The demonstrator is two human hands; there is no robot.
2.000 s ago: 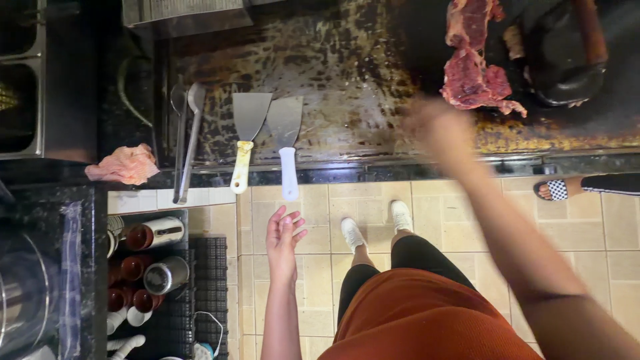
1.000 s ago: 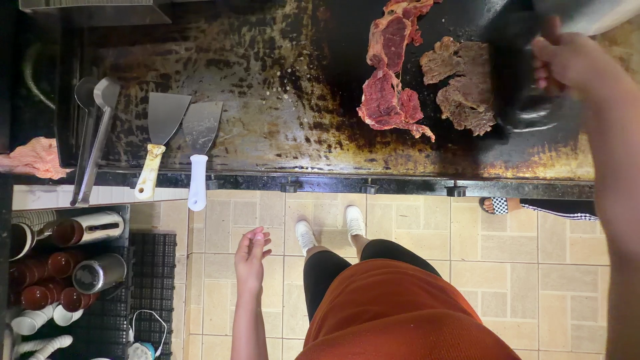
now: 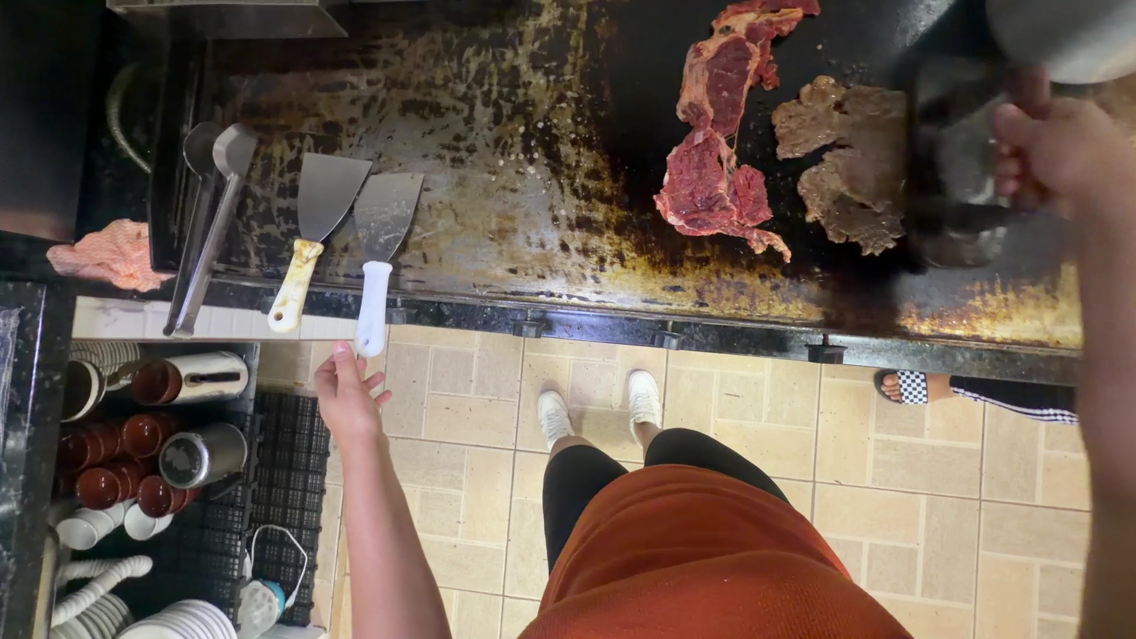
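My right hand (image 3: pixel 1043 151) is closed around the handle of a dark grill press (image 3: pixel 958 169), blurred at the right of the griddle. Just left of the press lies browned meat (image 3: pixel 856 169), partly hidden by it. Farther left, a long strip of raw red meat (image 3: pixel 714 160) rests on the griddle (image 3: pixel 497 177). My left hand (image 3: pixel 351 390) holds nothing, its fingers apart just below a white-handled scraper (image 3: pixel 373 302). Beside that scraper lies another with a stained, yellowish handle (image 3: pixel 297 284). Metal tongs (image 3: pixel 209 213) lie to the left of both.
A crumpled pinkish cloth (image 3: pixel 114 256) lies left of the griddle. Below it, a shelf holds several brown cups (image 3: pixel 111 484), metal containers (image 3: pixel 204 454) and stacked white plates (image 3: pixel 177 621). Another person's sandalled foot (image 3: pixel 910 387) is at the right. A rounded metal object (image 3: pixel 1069 35) is at top right.
My right hand, blurred over the raw meat two seconds ago, is now on the press at the right. Browned meat, not visible in the earliest frame, now shows beside the press.
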